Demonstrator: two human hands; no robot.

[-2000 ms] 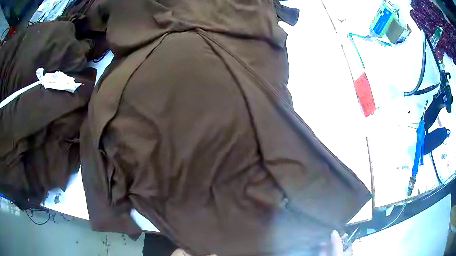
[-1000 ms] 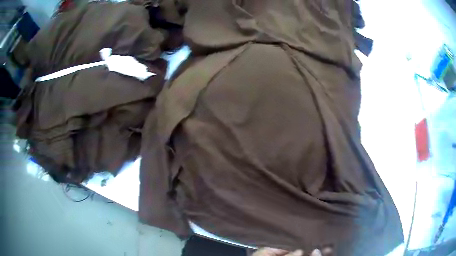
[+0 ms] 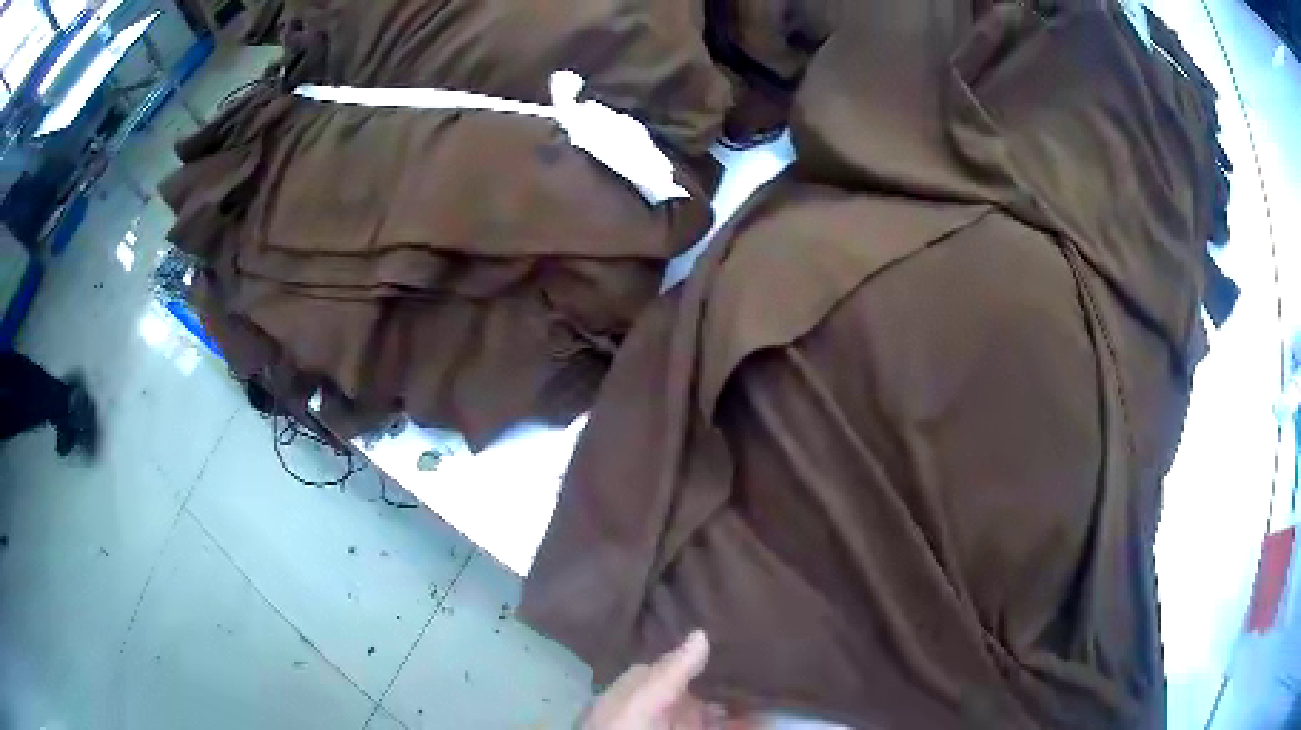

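A brown garment panel [image 3: 942, 428] with long curved seams lies spread over the white table at centre and right. Its lower left corner hangs over the table edge. My left hand [image 3: 659, 695] is at the bottom edge of the picture, partly cut off, by the panel's lower edge. Its thumb is apart from the fingers and nothing is visibly gripped. My right hand is not in view. A bundle of brown pieces [image 3: 428, 200], tied with a knotted white fabric strip [image 3: 621, 148], lies left of the panel with ragged layered edges.
The white table's edge [image 3: 478, 521] runs diagonally below the bundle. Dark cords [image 3: 311, 454] hang from it over the tiled floor [image 3: 286, 571]. A person's dark shoe [image 3: 74, 417] stands at the far left. A red patch [image 3: 1270, 582] shows at the right.
The view has swung left, so the panel and bundle appear farther right and more floor shows. My left hand is now by the panel's lower left part. My right hand has left the picture.
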